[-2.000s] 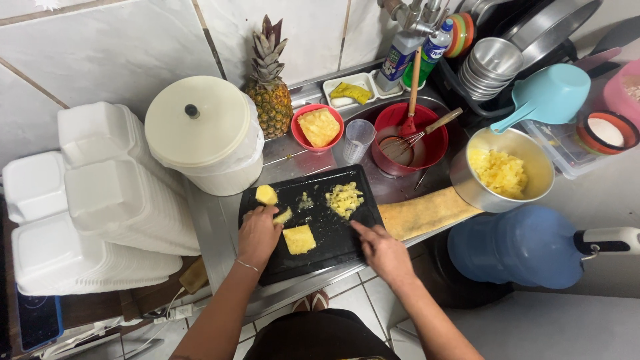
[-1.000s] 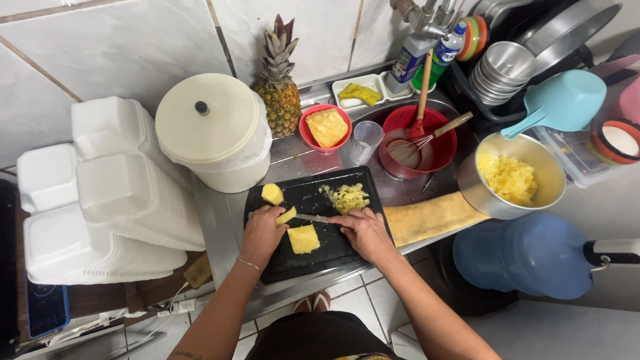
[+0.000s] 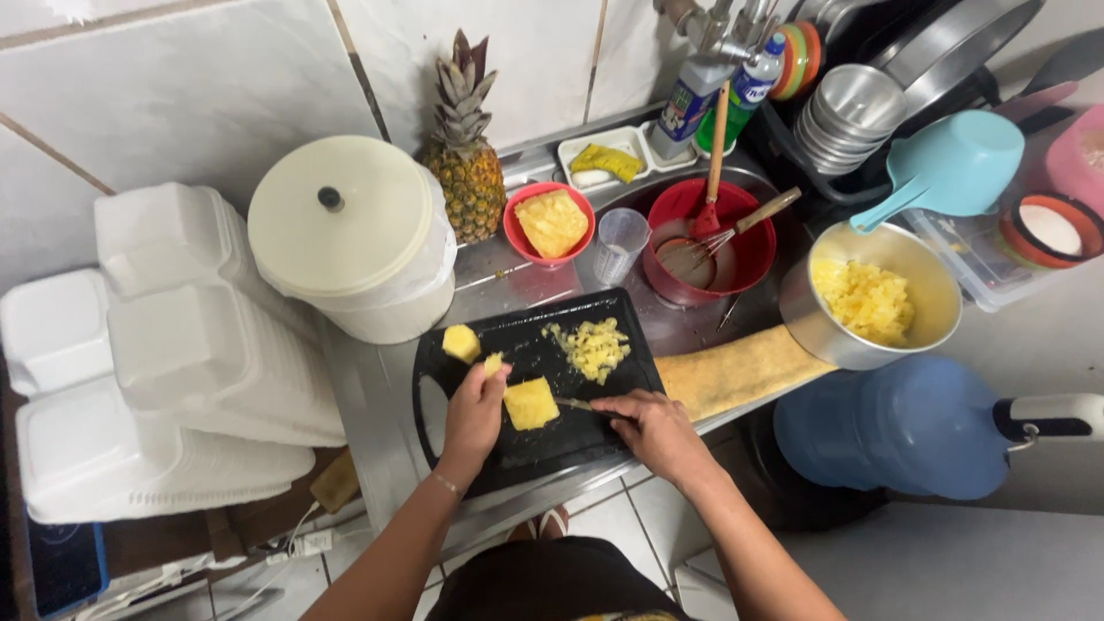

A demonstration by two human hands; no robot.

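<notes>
My left hand [image 3: 474, 410] holds a small pineapple piece [image 3: 492, 364] between thumb and fingers over the black cutting board [image 3: 517, 461]. In my right hand [image 3: 651, 423] is a knife [image 3: 573, 403], its blade low over the board beside a square pineapple block [image 3: 530, 404]. A rounded pineapple chunk [image 3: 461, 343] lies at the board's upper left. Chopped pineapple [image 3: 595, 348] is heaped at the upper right. Behind the board, a red bowl [image 3: 514, 226] holds a large pineapple piece [image 3: 552, 222]. A metal pot [image 3: 940, 319] at the right contains cut pineapple [image 3: 867, 302].
At the left stand foam containers [image 3: 198, 345] and a lidded white bucket [image 3: 345, 233]. Behind are a whole pineapple [image 3: 466, 185] and a measuring cup [image 3: 619, 241]. A red basin [image 3: 750, 259] holds a whisk [image 3: 733, 231] and spatula [image 3: 716, 164]. A cloth [image 3: 742, 371] lies along the counter edge.
A second ago the knife lay across between my hands above the pineapple block; now its blade is at the block's right side. My right hand has moved down and right.
</notes>
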